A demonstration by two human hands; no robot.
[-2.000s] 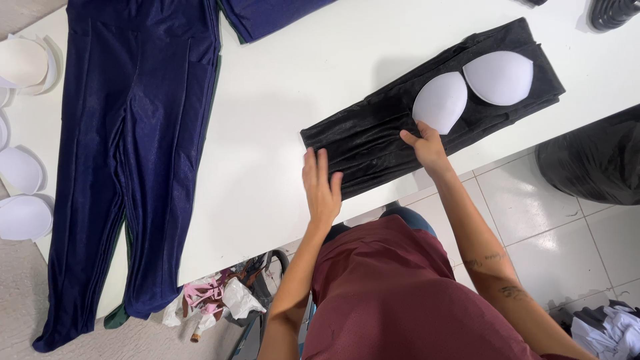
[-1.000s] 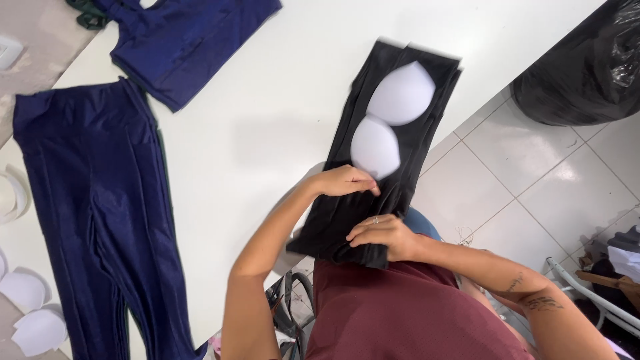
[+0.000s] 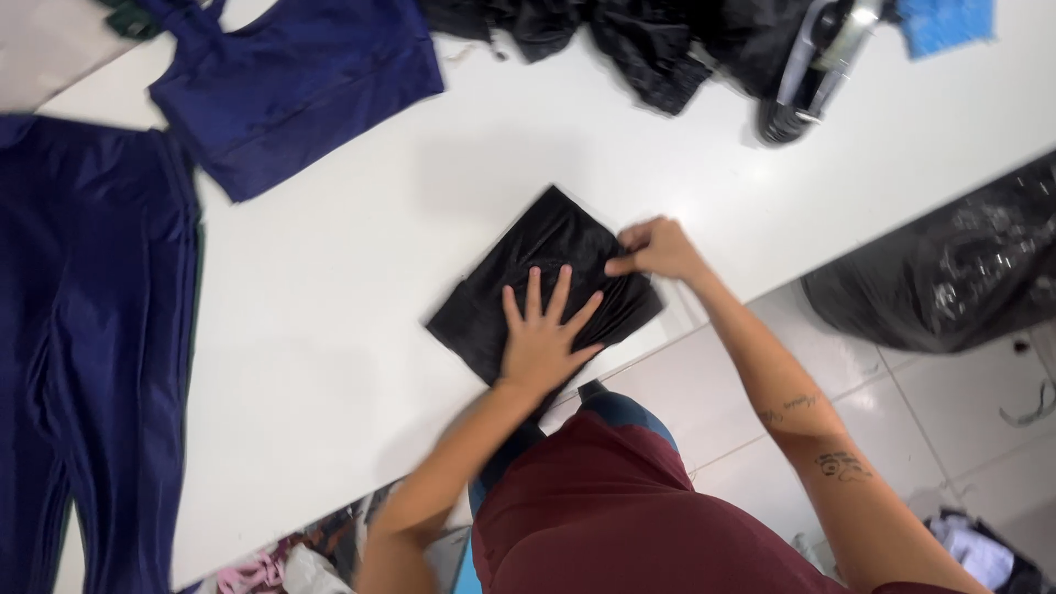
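Note:
A black fabric garment (image 3: 528, 247), folded into a compact, roughly square bundle, lies near the front edge of the white table. My left hand (image 3: 544, 338) rests flat on top of it with the fingers spread. At the bundle's right edge, my right hand (image 3: 652, 252) has thumb and fingers close together at the cloth; whether it pinches the fabric is hard to tell. The white bra cups are out of sight.
Navy leggings (image 3: 107, 330) lie at the left, beside a navy top (image 3: 305, 91). Black cloth pieces (image 3: 643, 49), a clear-and-black tool (image 3: 813, 74) and a blue item (image 3: 949, 25) are at the back. A black plastic bag (image 3: 949, 264) stands beyond the table's right edge.
The long black garment is now folded into a smaller bundle, and the white cups that lay on it no longer show. My left hand has spread out on top. The view has shifted.

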